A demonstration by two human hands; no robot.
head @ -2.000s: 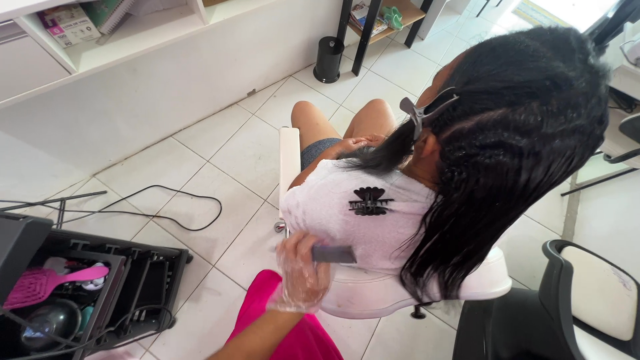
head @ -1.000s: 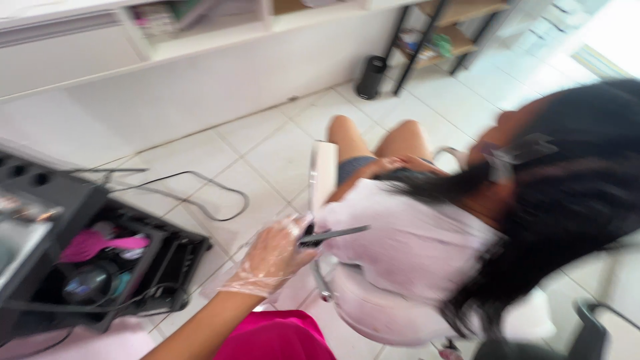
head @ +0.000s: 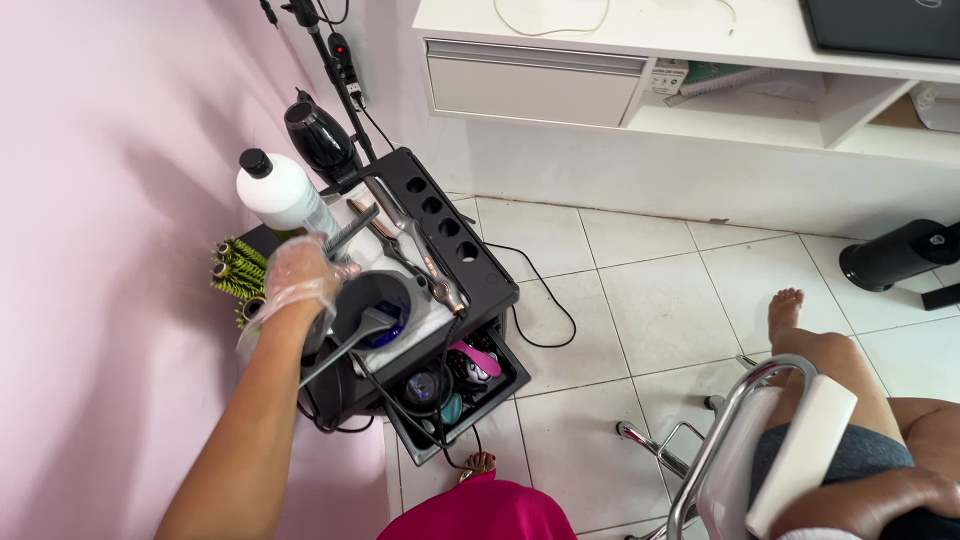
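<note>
My left hand (head: 304, 274), in a clear plastic glove, is over the black salon trolley (head: 487, 289), holding a grey comb (head: 351, 229) whose toothed end points up and to the right. Close to its fingers is a dark tint bowl (head: 345, 307) with blue-purple product and a grey tint brush (head: 375, 322) lying in it. Just beyond my hand stands a white bottle (head: 277, 195) with a black cap. Two hair straighteners (head: 416, 247) rest on a white towel (head: 442, 319) to the right. My right hand is not in view.
Green-bristled round brushes (head: 240, 274) stand left, a hair dryer (head: 322, 139) behind. The trolley's open drawer (head: 495, 397) holds a pink brush (head: 478, 358). Cords hang over it. A person's legs (head: 840, 367) and a chrome armrest (head: 720, 442) are at right.
My left hand, with the comb, has gone from beside the seated person's back to the trolley top. The view has swung left, and the person's head is out of sight.
</note>
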